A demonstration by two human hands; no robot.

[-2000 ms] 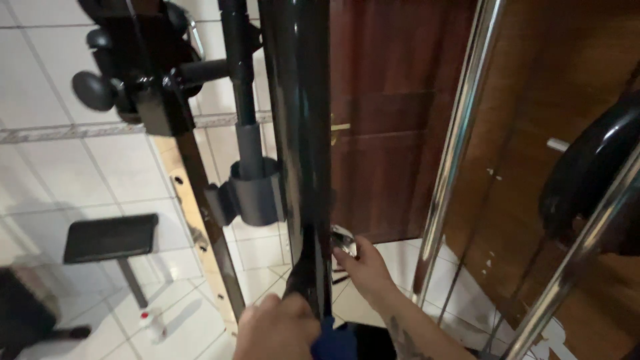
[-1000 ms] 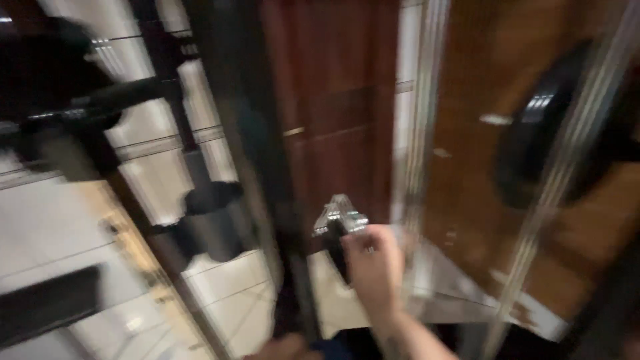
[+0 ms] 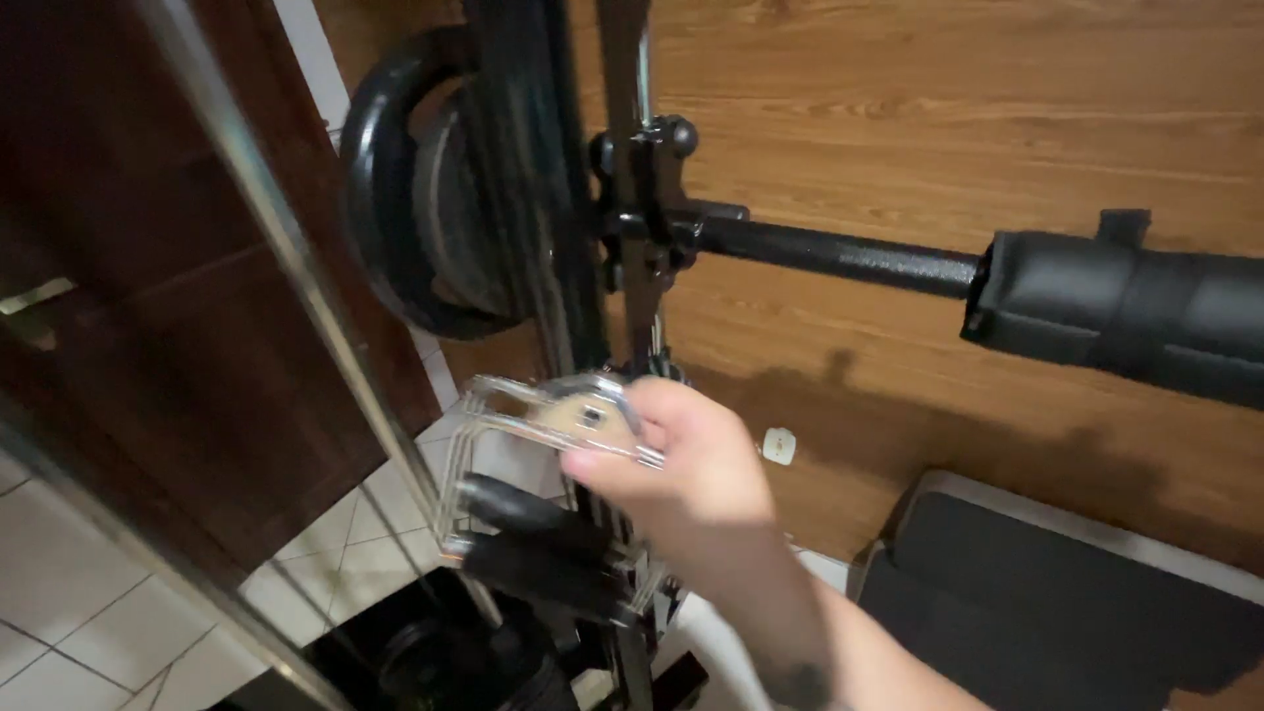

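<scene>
My right hand (image 3: 691,454) reaches in from the lower right, its thumb and fingers closed on a shiny metal cable-machine handle attachment (image 3: 513,425). Two black grips (image 3: 543,568) hang at the lower part of that metal frame. The attachment is blurred, so its exact shape is hard to tell. Behind it rises the black upright post (image 3: 543,178) of a gym machine, with a black weight plate (image 3: 380,188) to its left. My left hand is out of view.
A black bar (image 3: 839,257) with a padded black sleeve (image 3: 1116,306) juts right from the machine. Chrome guide rods (image 3: 306,276) slant at the left, before a dark wooden door (image 3: 168,197). A dark padded bench (image 3: 1047,592) stands lower right, by a wood-panelled wall (image 3: 968,118).
The view has swung right, toward the wood-panelled wall. My right hand has carried the metal handle attachment away from the first post. My left hand, visible two seconds ago, has left the view.
</scene>
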